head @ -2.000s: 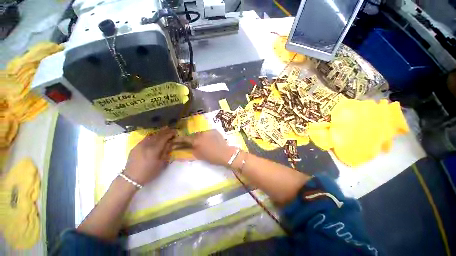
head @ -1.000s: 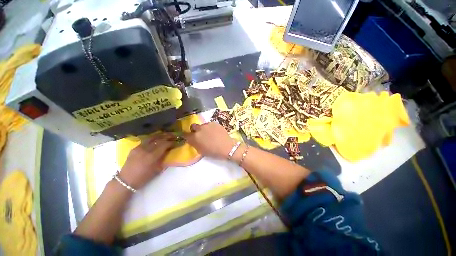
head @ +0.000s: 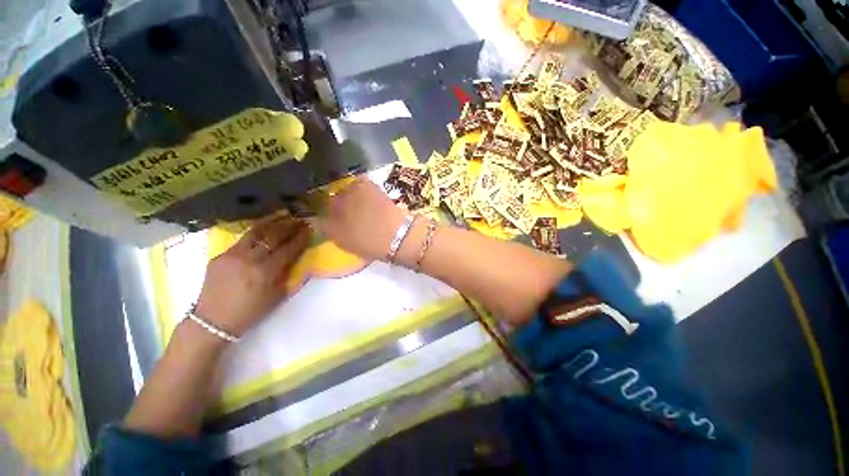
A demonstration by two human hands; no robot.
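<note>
A yellow fabric panel (head: 328, 260) lies under the machine head (head: 168, 130) on a white template (head: 279, 330) with yellow tape edges. My left hand (head: 247, 274) lies on the panel's left part, palm down, its fingertips beside the work area under the head. My right hand (head: 358, 223) is on the panel's right part with fingers curled, close to the left fingertips. What it holds is hidden. A dark red cord (head: 493, 335) runs from below my right wrist toward my lap. The label and clamp between my hands cannot be made out clearly.
Loose brown-and-cream labels (head: 521, 158) are heaped right of the head, with a plastic bag of labels (head: 666, 65) behind. Plain yellow panels (head: 689, 191) lie farther right. Panels with labels (head: 33, 381) lie at left. A screen's lower edge (head: 596, 14) shows at top.
The view has shifted, so the machine head sits farther left and higher. Since the earliest frame, more of the panel shows below my hands. Both hands remain on it under the head.
</note>
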